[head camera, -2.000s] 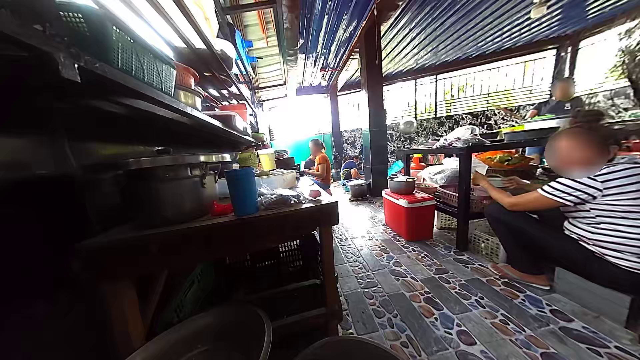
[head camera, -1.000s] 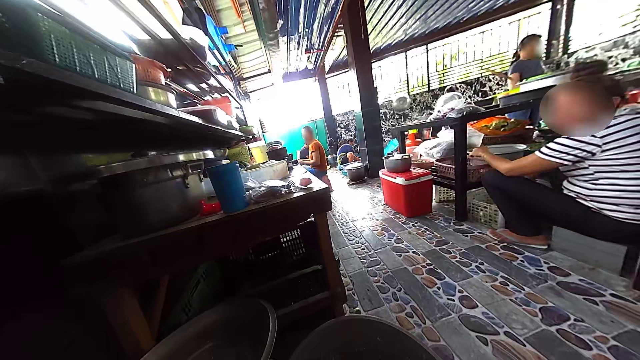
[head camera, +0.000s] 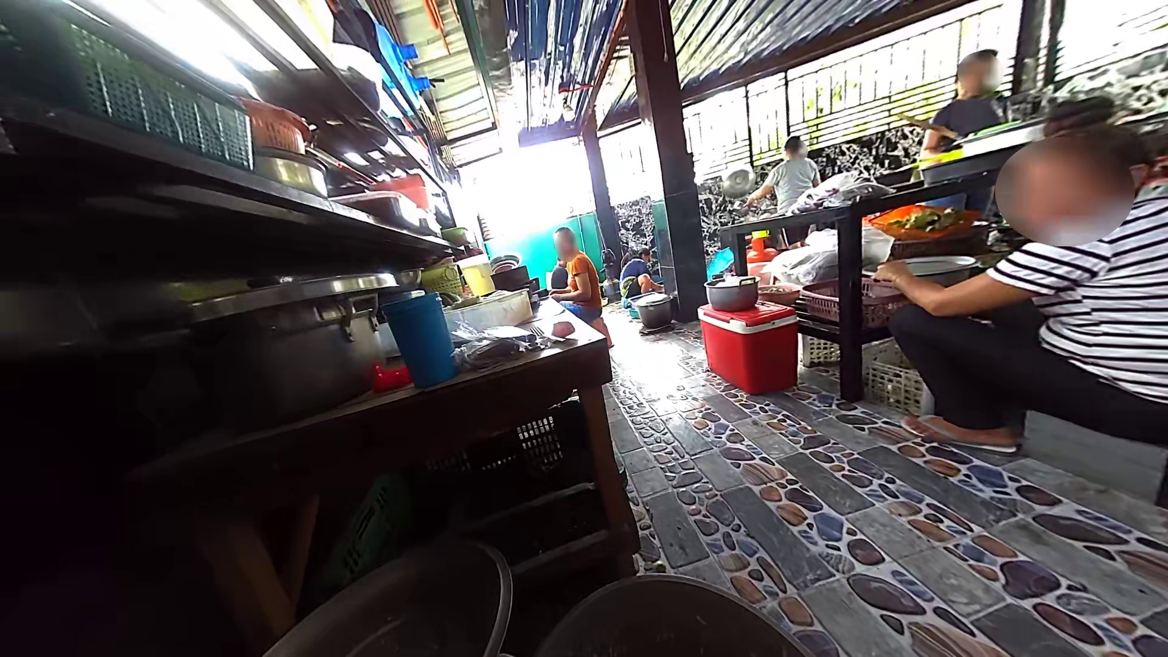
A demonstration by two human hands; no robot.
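Neither my left hand nor my right hand shows in the head view, so what they hold or touch cannot be seen. Nearest to me, at the bottom edge, are two large dark round basins, one at left (head camera: 401, 602) and one at right (head camera: 671, 620). Beyond them stands a wooden table (head camera: 493, 388) with a large lidded metal pot (head camera: 283, 351), a blue plastic tumbler (head camera: 421, 339), a clear plastic bag (head camera: 493, 349) and a whitish plastic container (head camera: 493, 310) on it.
At left a shelf (head camera: 201, 187) holds a green plastic basket (head camera: 160, 100). A red cooler (head camera: 750, 351) bearing a metal pot (head camera: 732, 294) stands on the tiled floor (head camera: 785, 484). At right a person in a striped shirt (head camera: 1086, 283) sits by a dark rack (head camera: 850, 310); several other people are farther back.
A person in a light shirt now shows behind the rack. The person in a dark shirt at the back right has shifted posture. The view has turned somewhat.
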